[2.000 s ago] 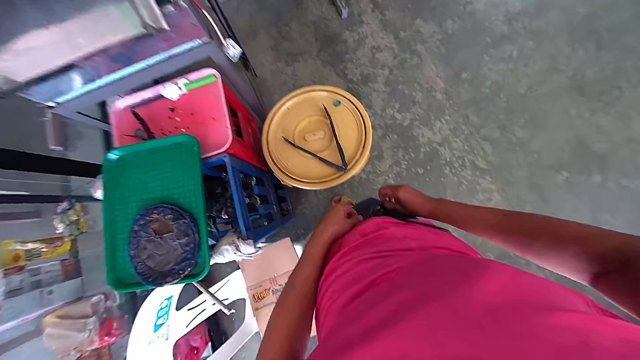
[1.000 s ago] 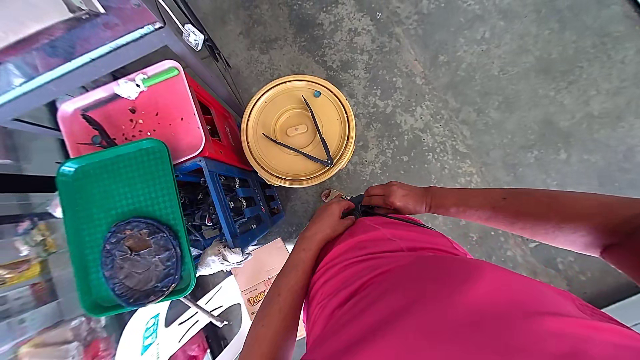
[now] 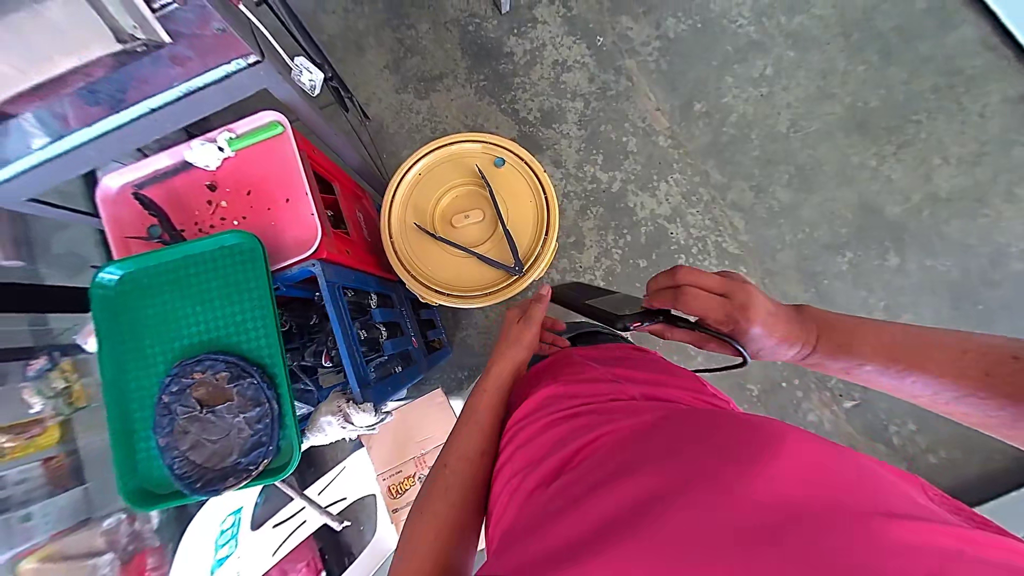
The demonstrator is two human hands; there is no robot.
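My right hand (image 3: 716, 308) grips the end of a black rectangular device (image 3: 600, 306), perhaps a power bank, with a black cable (image 3: 724, 340) looping from it. My left hand (image 3: 528, 328) is at the waist of the pink shirt (image 3: 680, 464), beside the far end of the device and a dark pouch or waistband (image 3: 592, 334); its fingers are partly hidden, and whether it holds anything does not show. Just beyond the hands stands a round yellow lidded container (image 3: 472, 300), with spread black tongs (image 3: 516, 260) and a small blue cap (image 3: 499, 162) on its lid.
At the left, a green tray (image 3: 224, 280) with a dark round cloth-edged item (image 3: 216, 424) overlaps a pink tray (image 3: 264, 184) holding a green-handled tool (image 3: 256, 137). Red (image 3: 364, 240) and blue (image 3: 352, 336) bottle crates, a cardboard box (image 3: 412, 432) and a white plastic chair (image 3: 360, 488) are nearby.
My right hand has moved out to the right from the waist, and the black device now shows in it. My hands were close together at the waist before.
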